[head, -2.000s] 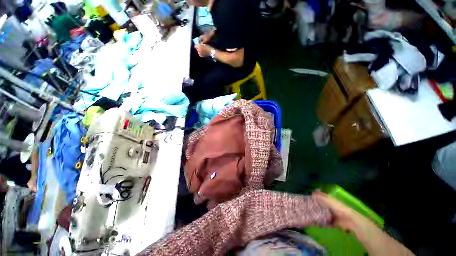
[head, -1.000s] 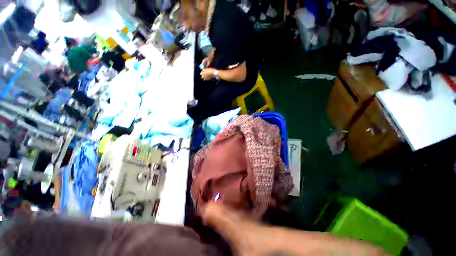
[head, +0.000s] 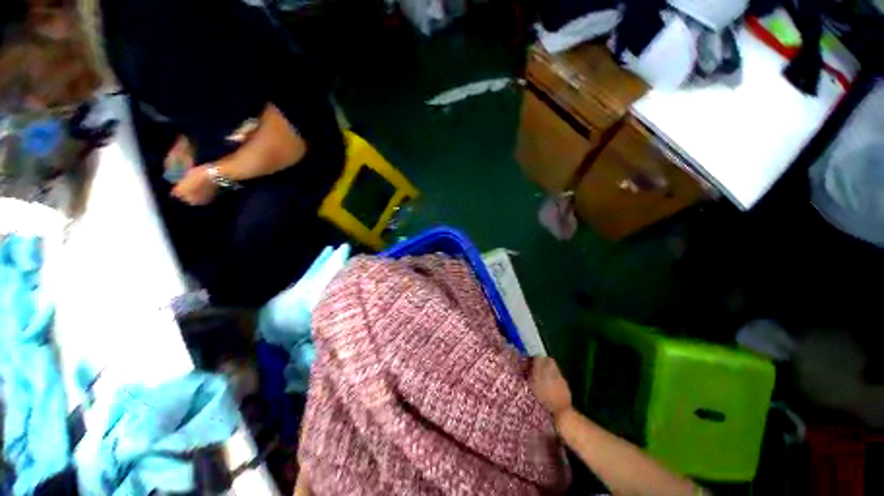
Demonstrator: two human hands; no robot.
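Note:
A pink-brown speckled tweed garment [head: 417,378] is bunched over the blue crate [head: 451,237], covering most of it. The crate's rim shows behind and to the right of the cloth. My right hand [head: 551,387] comes in from the lower right and grips the garment's right edge beside the crate rim. A sliver of skin, seemingly my left hand or forearm [head: 303,481], shows at the garment's lower left edge. The rest of it is hidden or cut off, so its grip cannot be seen.
A person in black [head: 233,145] sits left of the yellow stool [head: 368,194]. Light-blue pieces [head: 155,426] lie on the white table [head: 126,320] at left. A green stool [head: 712,407] stands at right. Cardboard boxes [head: 620,184] and a white board [head: 746,116] are at upper right.
The view has moved closer to the crate and the sewing machine has left the picture. The smooth brown cloth is now covered by tweed. My right hand has moved to the garment's right edge.

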